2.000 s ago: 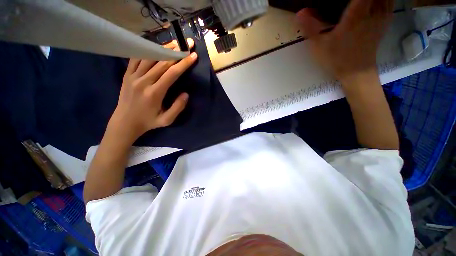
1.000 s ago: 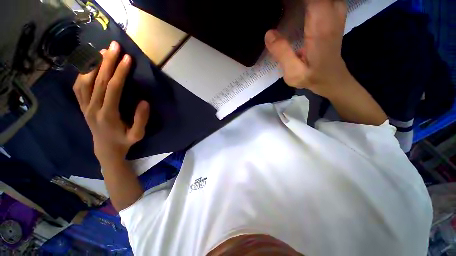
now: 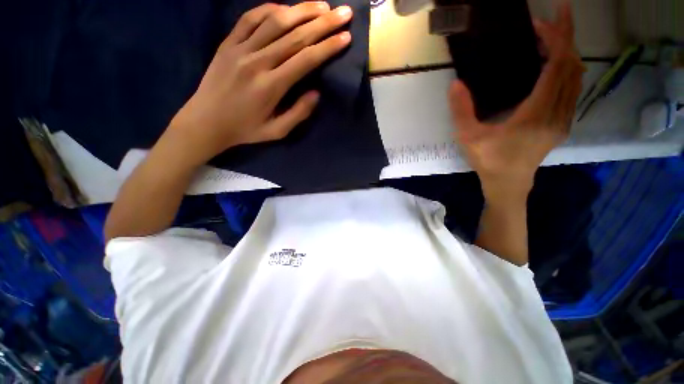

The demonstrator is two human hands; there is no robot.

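Note:
A navy-black cut panel (image 3: 330, 157) lies over the table and hangs at its front edge. My left hand (image 3: 262, 79) lies flat on it, palm down, fingertips near the panel's right edge and thumb spread. A black, hand-length flat piece (image 3: 496, 67) is right of the panel; I cannot tell if it is cloth or a phone. My right hand (image 3: 525, 112) holds it, thumb at its lower left and fingers along its right edge. The fingers are slightly blurred. The needle area is out of the picture.
The yellow-tan bed plate (image 3: 409, 41) shows at the top. A printed scale runs along the white table edge (image 3: 427, 161). Thin yellow-green snips or tweezers (image 3: 611, 79) and a small white object (image 3: 656, 118) lie at right. A brown-edged bundle (image 3: 52, 165) is at left. Blue baskets (image 3: 600, 300) stand below.
The view has swung, and the machine head has left the picture. The black piece now shows between my right thumb and fingers. My left hand stays flat on the panel.

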